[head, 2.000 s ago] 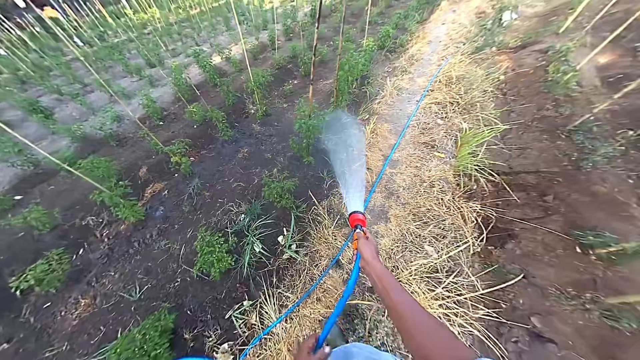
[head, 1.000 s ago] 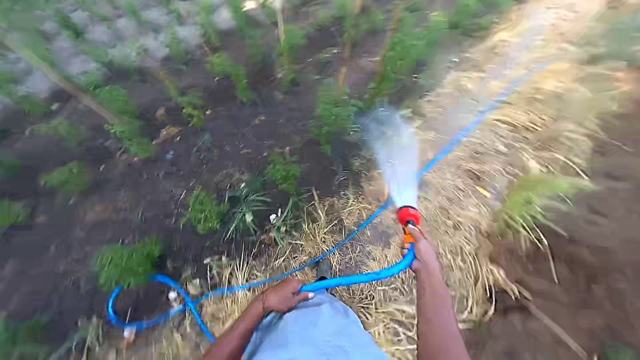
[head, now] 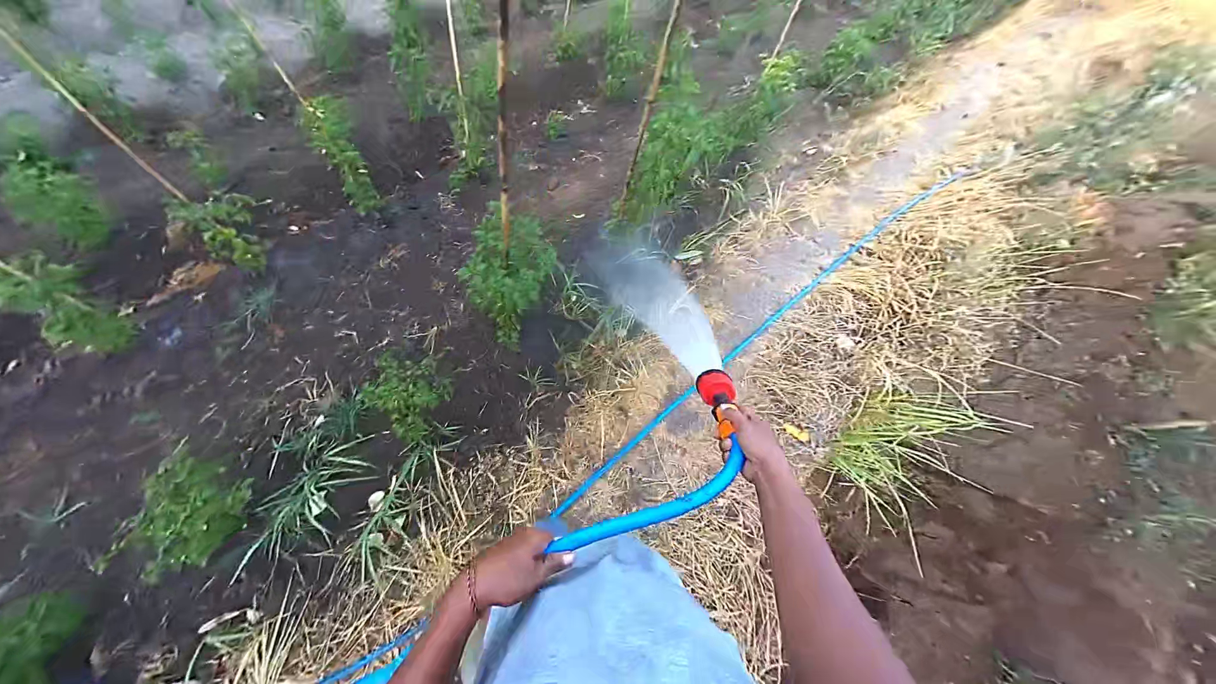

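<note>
My right hand (head: 755, 444) is closed around the orange and black handle of a hose spray nozzle (head: 715, 388) with a red head. A wide spray of water (head: 670, 309) leaves it toward the upper left, close to a leafy green plant (head: 508, 271) at a stake. From the nozzle a blue hose (head: 655, 514) bends down to my left hand (head: 518, 568), which grips it in front of my light blue clothing. More blue hose runs beyond the nozzle along the straw-strewn path.
Wooden stakes (head: 503, 123) and low green plants (head: 406, 394) stand in dark soil on the left. Dry straw (head: 912, 304) covers the path edge, with a green grass tuft (head: 893, 446) at its right. Brown bare soil (head: 1035, 551) lies further right.
My left hand, low and only partly in view two seconds ago, now shows fully on the hose. The loop of hose at lower left one second ago is out of view. Water sprays throughout.
</note>
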